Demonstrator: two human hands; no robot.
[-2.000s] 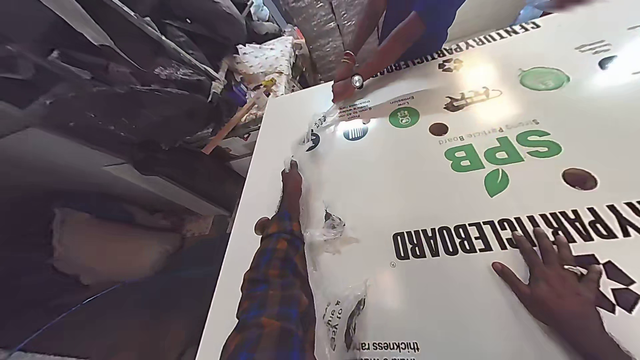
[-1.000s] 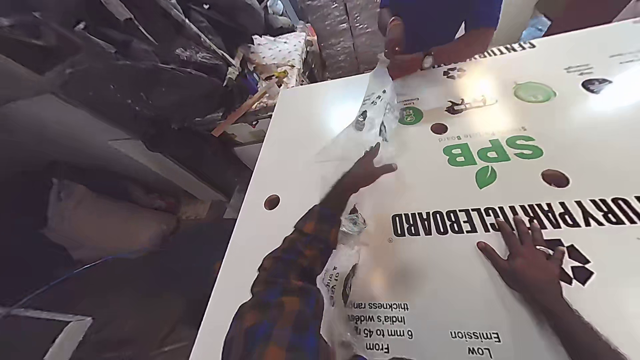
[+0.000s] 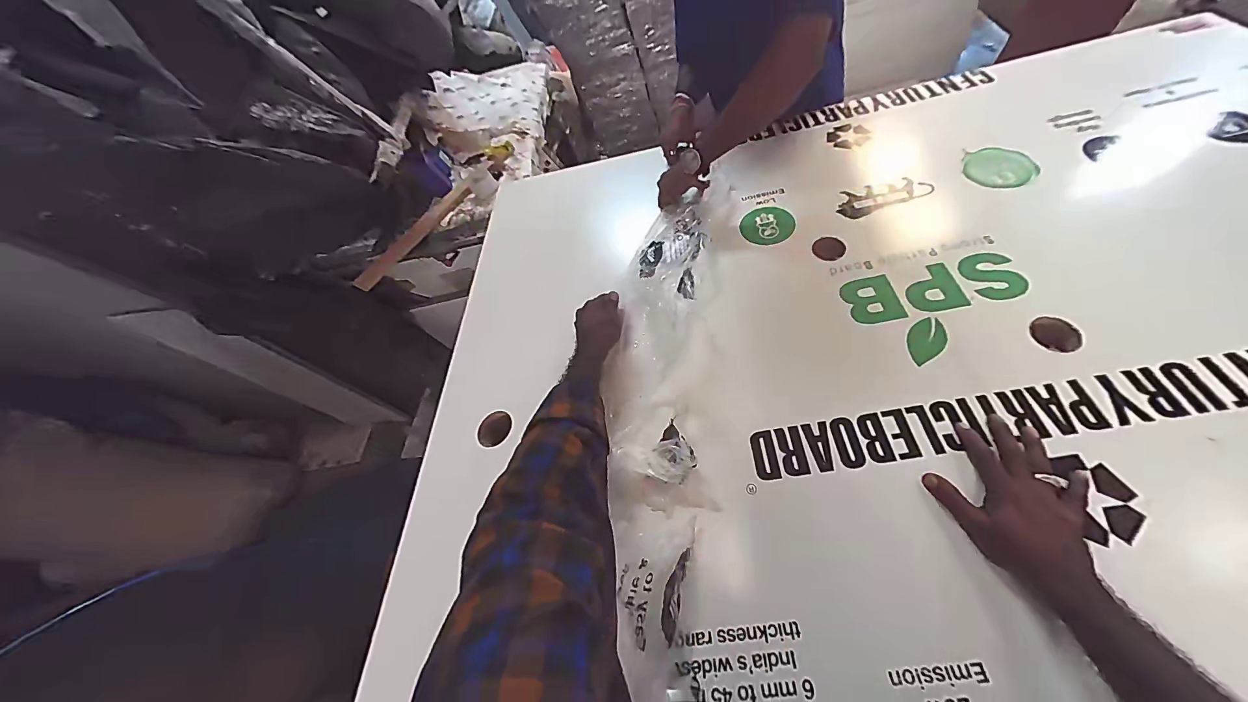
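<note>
A large white particleboard panel (image 3: pixel 575 224) lies under a clear printed plastic film (image 3: pixel 877 546), which is peeled off a strip along the panel's left side. My left hand (image 3: pixel 598 322), curled, grips the bunched edge of the film (image 3: pixel 663 341) near the middle of that fold. My right hand (image 3: pixel 1024 507) rests flat on the film with fingers spread, beside the black printed logo. At the far edge a co-worker's hands (image 3: pixel 682 171) hold the far end of the bunched film.
A wooden strip (image 3: pixel 419 234), white patterned sheeting (image 3: pixel 497 107) and dark plastic-wrapped stuff (image 3: pixel 195 156) lie beyond the panel's left edge. Round brown holes or spots, one at the left (image 3: pixel 494 429), show on the panel. The co-worker (image 3: pixel 760 58) stands at the far edge.
One second ago my left hand was spread over the film and the co-worker held its far end raised. That end is now lower, and my left hand has closed. My right hand stays flat.
</note>
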